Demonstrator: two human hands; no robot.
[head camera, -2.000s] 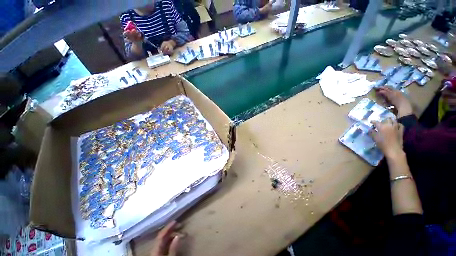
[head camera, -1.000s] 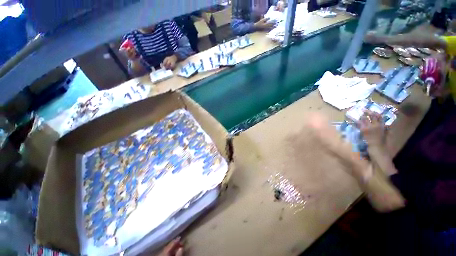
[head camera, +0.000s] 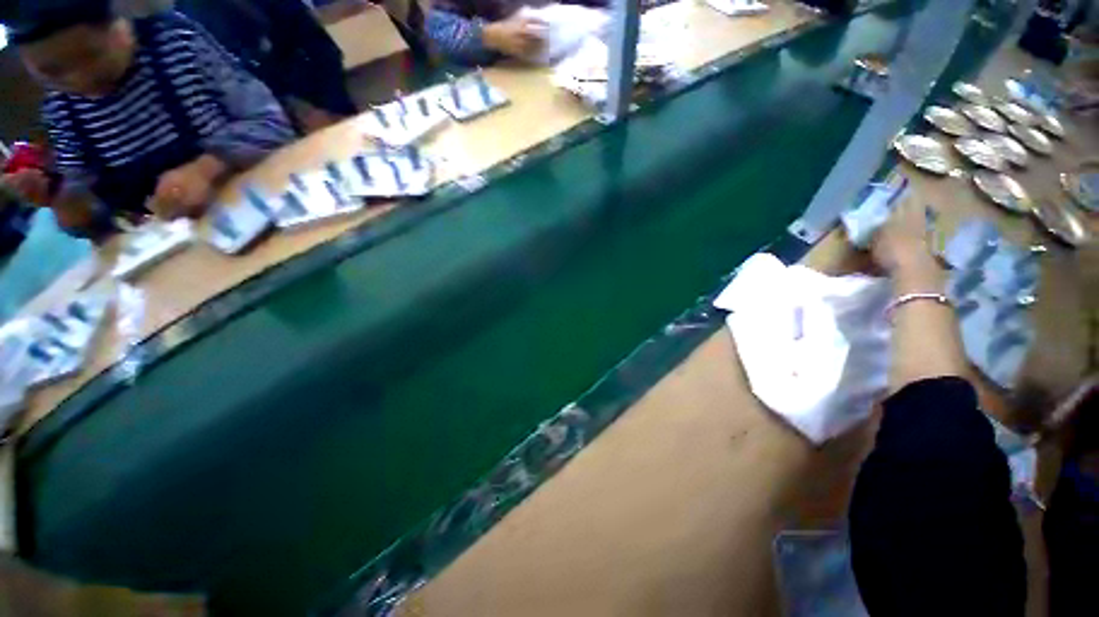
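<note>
Neither my left hand nor my right hand shows. The arm with a dark sleeve and a thin bracelet (head camera: 942, 350) at right appears to be a neighbouring worker's. Its hand is at a small pale plate (head camera: 869, 215) beside the metal post; whether it grips the plate is unclear. A crumpled white sheet (head camera: 810, 350) lies left of this arm on the brown bench. Blue-grey plates with uprights (head camera: 994, 295) lie to its right. Part of a pale square plate (head camera: 810, 574) shows at the bottom, partly hidden by the sleeve.
The green conveyor (head camera: 398, 362) crosses the view diagonally. A metal post (head camera: 874, 139) stands by its near edge. Several shiny oval pieces (head camera: 998, 151) lie at upper right. Across the belt, a person in stripes (head camera: 157, 115) sits behind plates with uprights (head camera: 319, 195).
The view has shifted right and closer to the belt. The carton and the hand at the bottom edge have left the picture. The braceleted arm now reaches forward to the small plate.
</note>
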